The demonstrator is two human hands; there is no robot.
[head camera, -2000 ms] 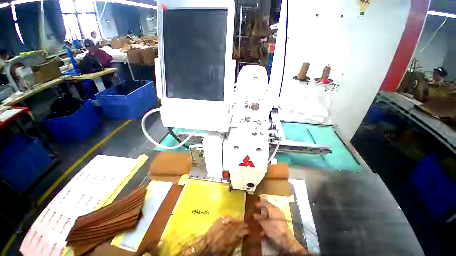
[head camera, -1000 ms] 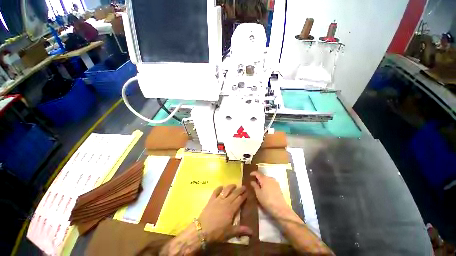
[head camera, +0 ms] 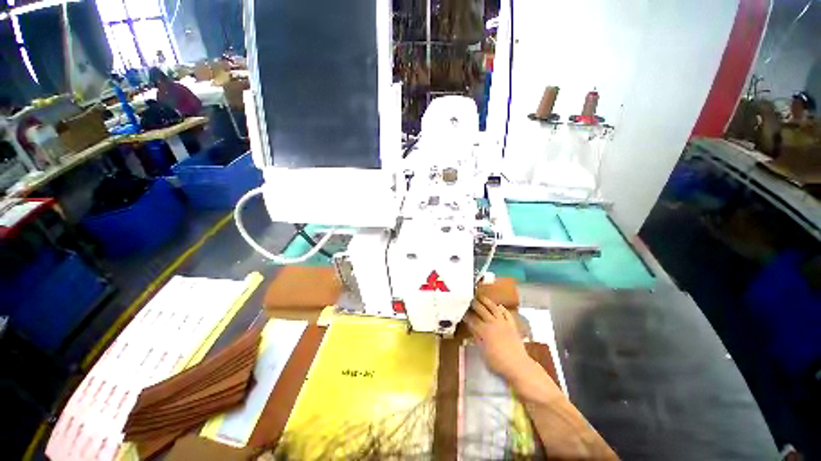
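Note:
The yellow-covered template (head camera: 367, 365) with black handwriting lies in front of the white sewing machine head (head camera: 435, 279). A brown strip (head camera: 447, 396) runs lengthwise beside the yellow part, with a clear, whitish section to its right. Brown flap pieces (head camera: 302, 290) show at the template's far edge. My right hand (head camera: 491, 326) reaches to the far right part of the template, close beside the head. Its fingertips are partly hidden, and a grip cannot be made out. My left hand is not in view. Dark blurred strands cover the template's near edge.
A fanned stack of brown strips (head camera: 193, 392) lies on the left, partly over a printed white sheet (head camera: 135, 351). The control screen (head camera: 317, 85) stands left of the head. Thread cones (head camera: 547, 102) stand behind right. Blue bins (head camera: 135, 212) are at far left.
My right hand has moved away from me, from the brown strip to beside the head. My left hand has left the template and the picture. The view has tilted up since one second ago.

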